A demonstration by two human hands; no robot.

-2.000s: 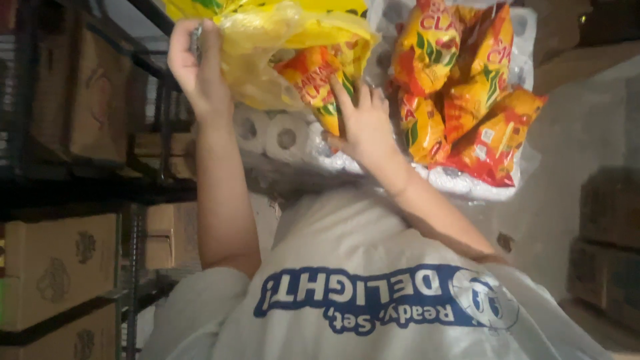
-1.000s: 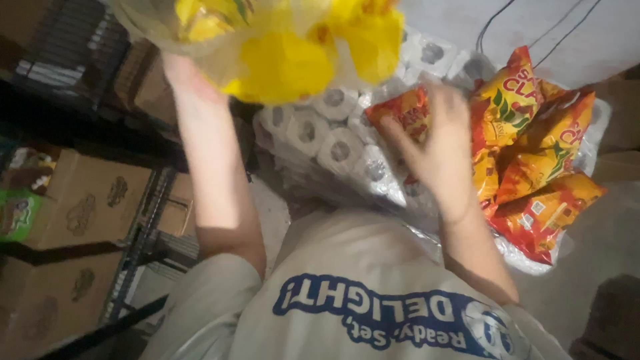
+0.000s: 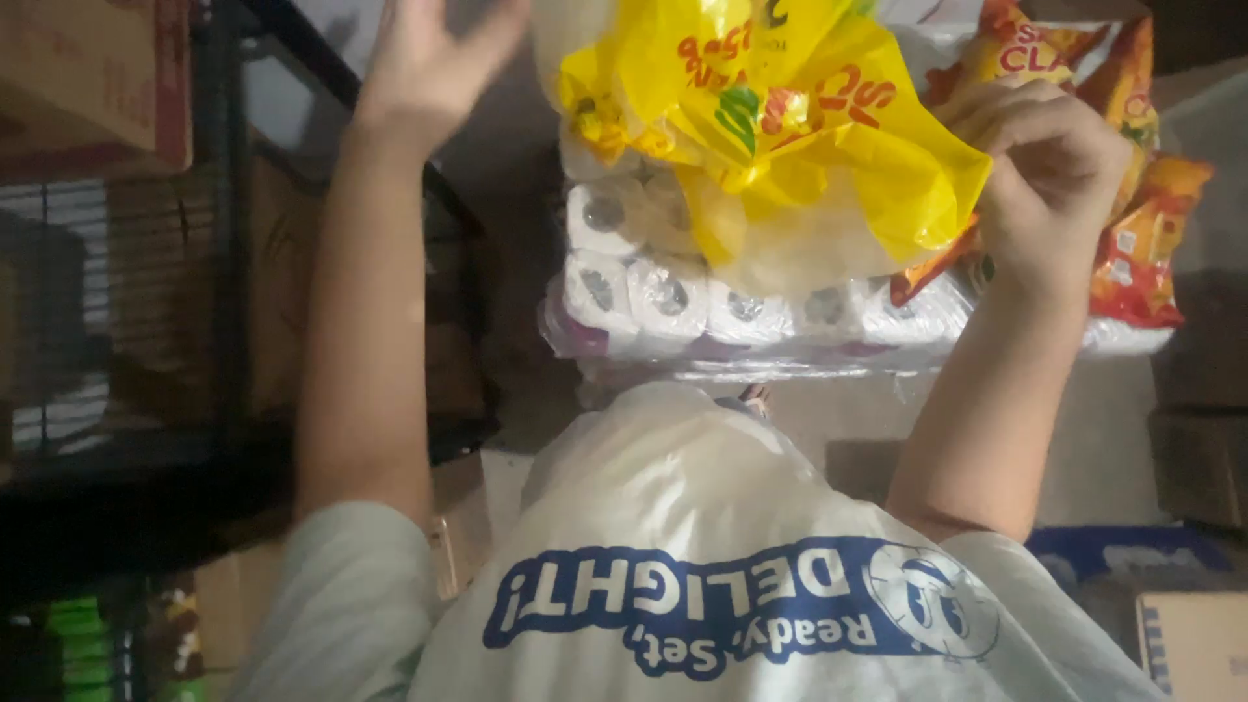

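My right hand point(image 3: 1048, 180) pinches the right corner of a yellow printed plastic bag point(image 3: 829, 127). My left hand point(image 3: 444, 58), blurred and cut by the top edge, is left of the bag with thumb and fingers apart. The bag spreads over a plastic-wrapped pack of toilet paper rolls point(image 3: 673, 297). Orange-red snack packets point(image 3: 1146, 249) lie on the pack's right end, beside and behind my right hand. One orange-red packet point(image 3: 931, 268) shows partly beneath the bag and my right hand. What the bag holds is hard to tell.
Dark metal shelving point(image 3: 229, 224) runs along the left, with a cardboard box point(image 3: 93, 83) at the upper left and green packets point(image 3: 78, 634) at the lower left. Another cardboard box point(image 3: 1194, 643) is at the lower right.
The yellow bag now lies over the rolls instead of being held up at the left. My right hand has gone from a snack packet to the bag's corner.
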